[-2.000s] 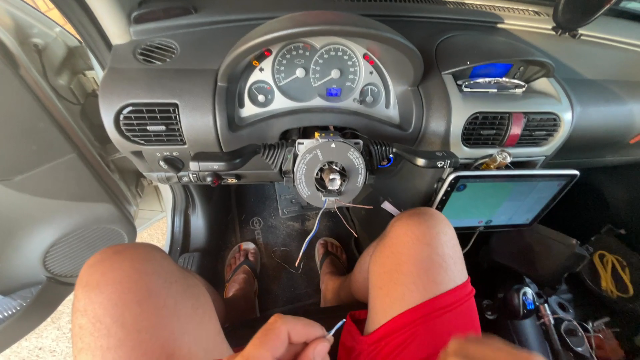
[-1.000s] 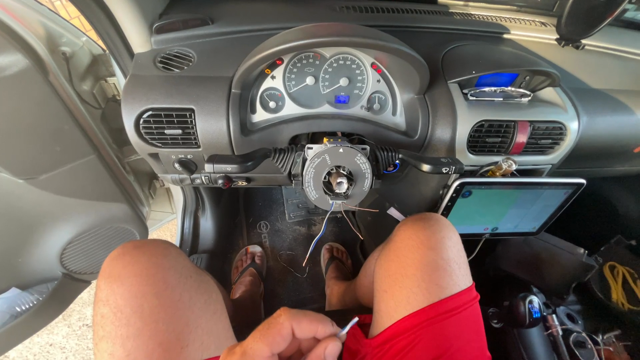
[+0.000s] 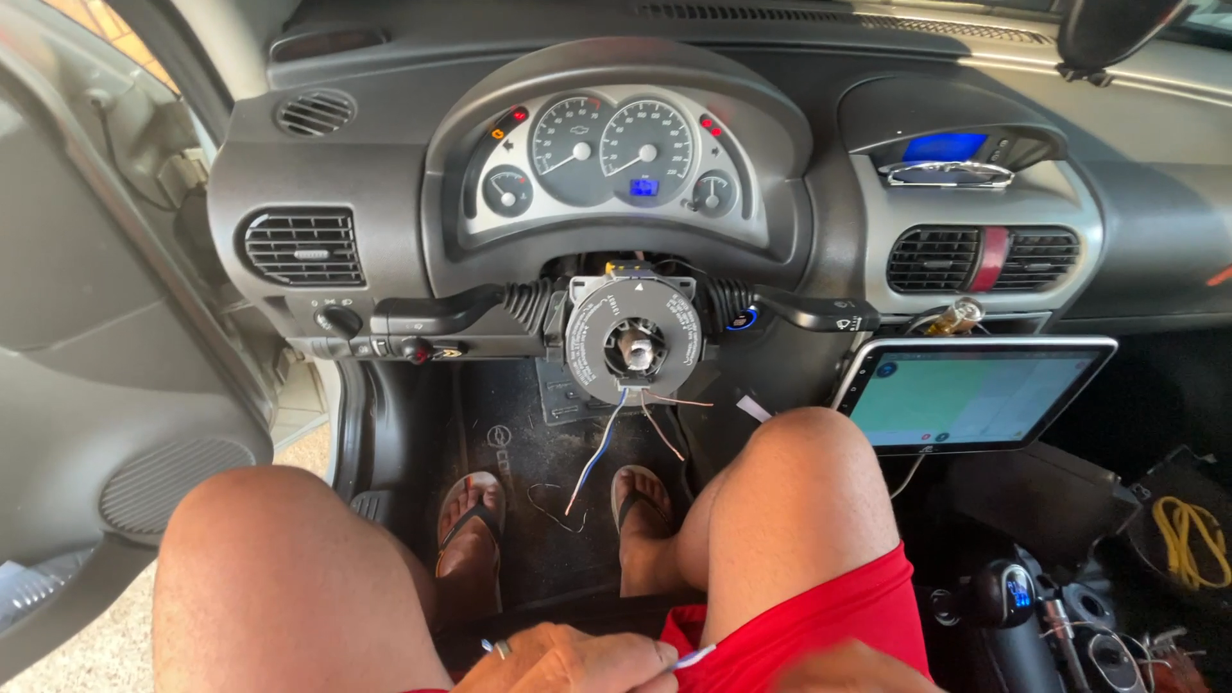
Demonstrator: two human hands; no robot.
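Low at the frame's bottom edge, my left hand (image 3: 568,662) pinches a thin white-and-blue wire (image 3: 695,657), whose end sticks out to the right past the fingertips. To its right my right hand (image 3: 852,668) is a blur, cut off by the bottom edge; its fingers cannot be made out. Ahead of my knees, the round clock spring (image 3: 589,337) sits on the steering column, with no steering wheel on it. From its lower edge hang a blue-and-white wire pair (image 3: 599,452) and thinner brownish wires (image 3: 664,430) with loose ends.
The left stalk (image 3: 438,314) and right stalk (image 3: 818,312) flank the column below the instrument cluster (image 3: 621,154). A tablet-like screen (image 3: 977,395) juts out at the right, above the gear knob (image 3: 1006,592) and a coiled yellow cable (image 3: 1189,539). The open door (image 3: 106,289) is at the left.
My right hand, out of view one second ago, is back at the bottom edge. More of my left hand shows, still holding the wire.
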